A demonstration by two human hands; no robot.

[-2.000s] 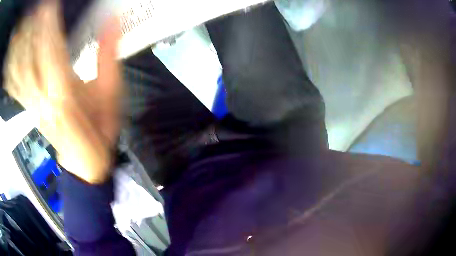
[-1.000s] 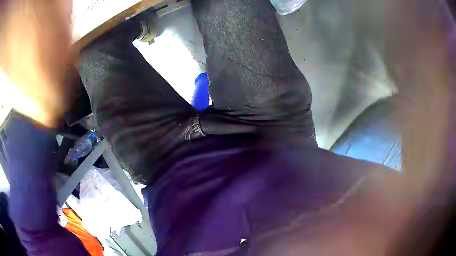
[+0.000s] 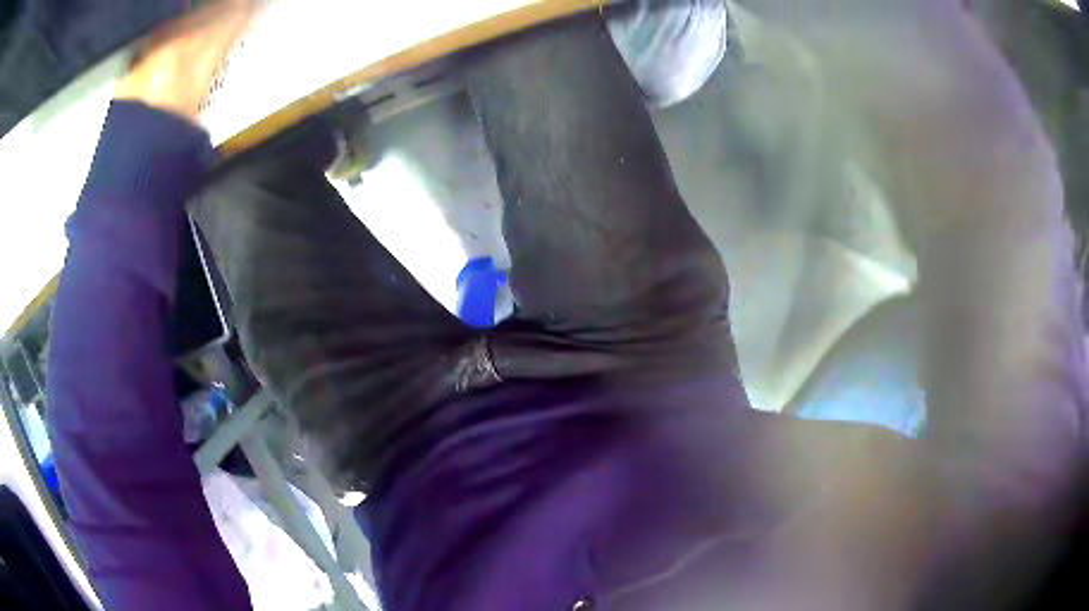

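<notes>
My left hand (image 3: 191, 60) is at the upper left, over the white table (image 3: 346, 42). Its fingers run up towards the picture's top rim and are not clear. Dark material (image 3: 78, 30), perhaps fabric, lies beside it in the top left corner; I cannot tell if the hand holds it. My right hand is not in view. Only a large blurred right sleeve shows, running up the right side and out of the top.
The table's yellow-brown edge (image 3: 412, 57) curves above my dark-trousered lap. A blue object (image 3: 481, 292) shows between my legs. A round, pale, shiny thing (image 3: 678, 48) is at the top. Grey metal bars (image 3: 281, 483) and white material (image 3: 257, 543) are at the lower left.
My left hand, large and blurred near the camera before, is now smaller and further up at the table. The blurred right arm now shows more of its purple sleeve.
</notes>
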